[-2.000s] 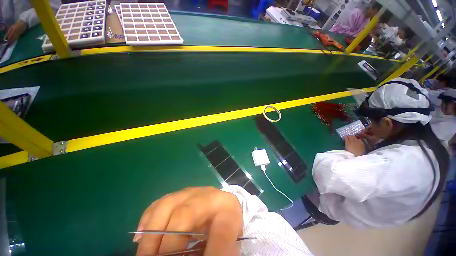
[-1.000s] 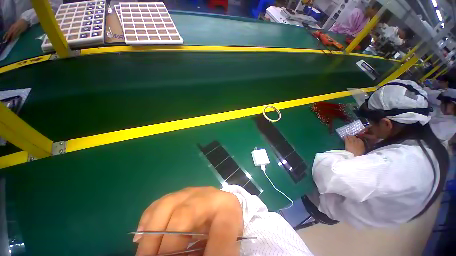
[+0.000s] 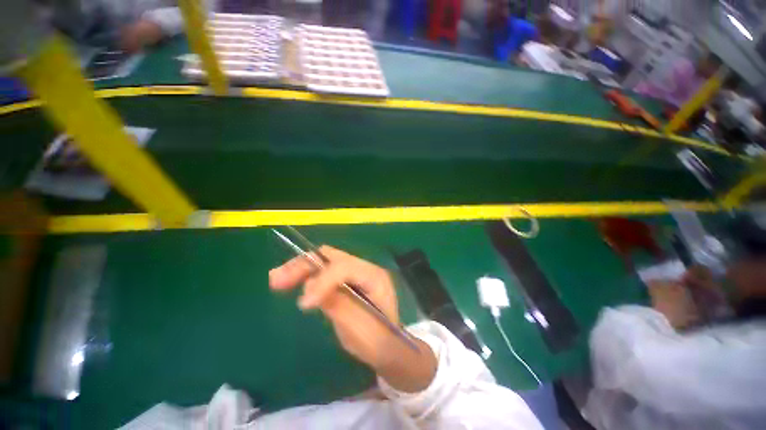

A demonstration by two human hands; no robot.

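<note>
My right hand (image 3: 353, 298) is raised over the green bench in the centre, palm partly up, slightly blurred. It holds metal tweezers (image 3: 361, 294) like a pen, the tips pointing up and left towards the yellow rail. The two tips look apart, with nothing seen between them. My left hand is not in view; only a white sleeve (image 3: 222, 411) shows at the bottom edge. A black strip (image 3: 432, 294) divided into rectangles lies just right of my right hand. No tablet housing shows directly in front of me.
A white adapter (image 3: 493, 293) with a cable, a longer black strip (image 3: 529, 285) and a pale ring (image 3: 521, 223) lie right. A clear film sheet (image 3: 71, 319) lies left. A yellow rail (image 3: 353, 217) and post (image 3: 109, 134) edge the belt. A person in white (image 3: 672, 369) sits right.
My right hand has risen from the bottom edge with the tweezers, which now point up and left. The view has turned left, bringing the film sheet further in. A white sleeve now shows at the bottom.
</note>
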